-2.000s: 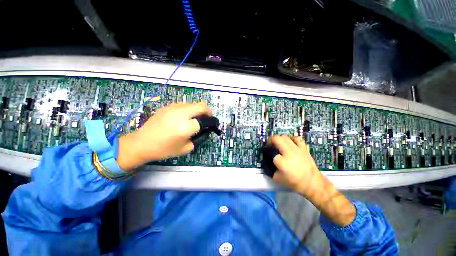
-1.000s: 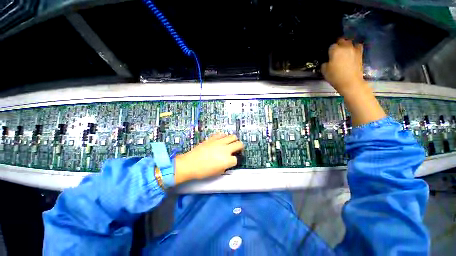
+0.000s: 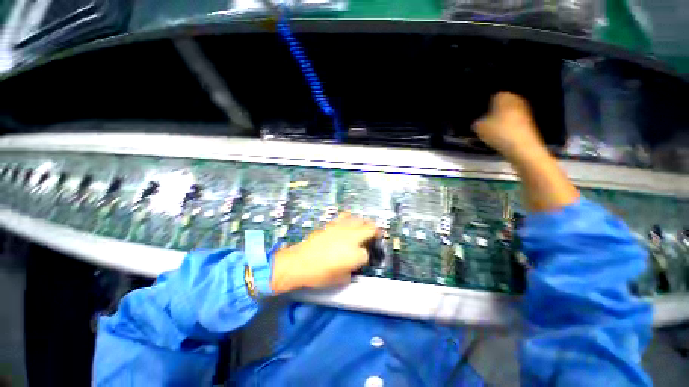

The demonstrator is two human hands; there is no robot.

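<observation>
Green circuit boards (image 3: 423, 219) lie edge to edge in one long row, blurred by motion. My left hand (image 3: 329, 253) rests low over the boards near the front rail, with black at its fingertips; whether that is finger covering or a held part cannot be told. My right hand (image 3: 510, 125) is raised over the dark area behind the line, fingers curled and blurred, and what it holds cannot be told. A light blue strap (image 3: 255, 251) is on my left wrist.
Pale conveyor rails run behind (image 3: 227, 151) and in front of the boards (image 3: 423, 302). A coiled blue cord (image 3: 306, 68) hangs from the green-topped shelf (image 3: 378, 9). A clear plastic bag (image 3: 604, 113) lies right of my right hand.
My right hand has left the boards and reached back to the dark bin area. My left hand has moved nearer the front rail. The view has shifted, showing more of the shelf.
</observation>
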